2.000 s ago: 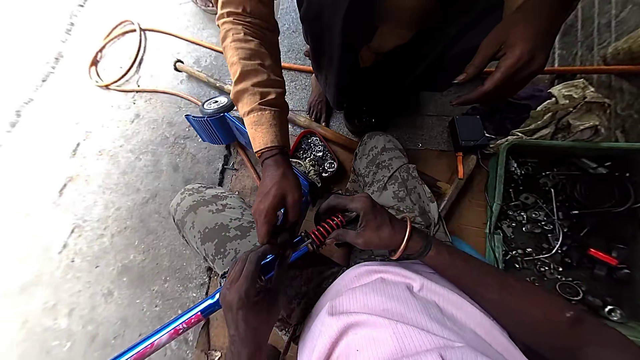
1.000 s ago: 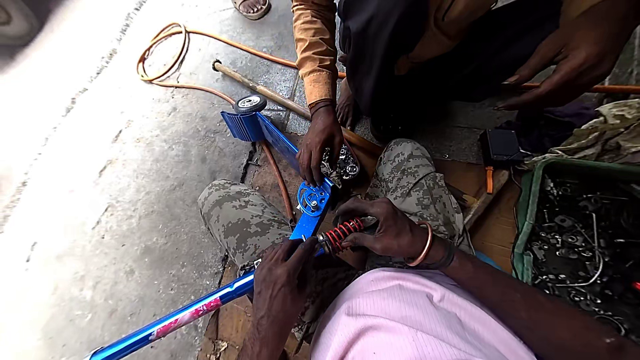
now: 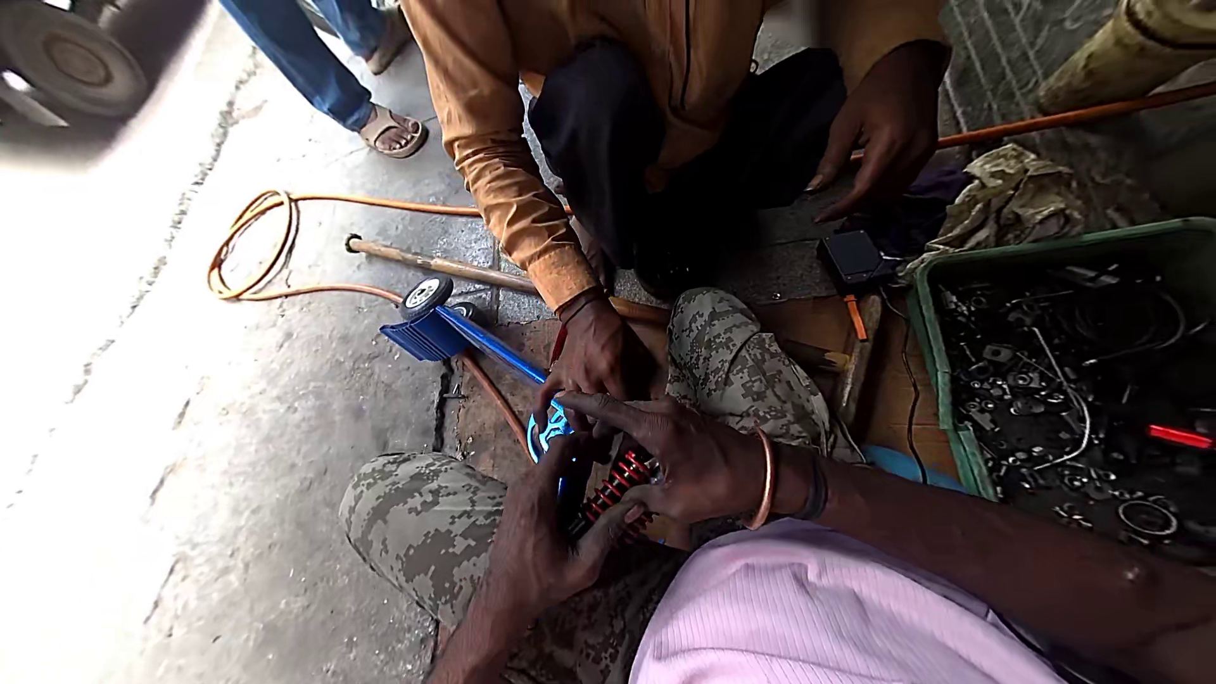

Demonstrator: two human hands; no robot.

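Observation:
My right hand (image 3: 698,456) grips a red coil spring with a dark core (image 3: 622,484), thumb below and index finger stretched over its upper end. Close to the spring's left side is my left hand (image 3: 537,532), its fingers at a blue metal frame piece; what they hold is hidden. That blue round bracket (image 3: 549,432) lies just above my left fingers, joined to a blue bar (image 3: 494,347) leading up to a wheeled blue plate (image 3: 426,332). A co-worker's hand (image 3: 603,351) reaches down to the bracket, touching or nearly touching my fingers.
At right stands a green bin (image 3: 940,380) of loose metal parts. An orange hose (image 3: 285,237) coils on the concrete beside a wooden-looking pole (image 3: 446,266). A black box (image 3: 855,258) and a crumpled cloth (image 3: 1012,199) lie near the bin. Another person's sandalled foot (image 3: 394,133) is at upper left.
The long blue tube with pink markings, seen at lower left before, is out of sight. My right index finger now stretches over the spring's end. The view has shifted, showing more of the co-worker.

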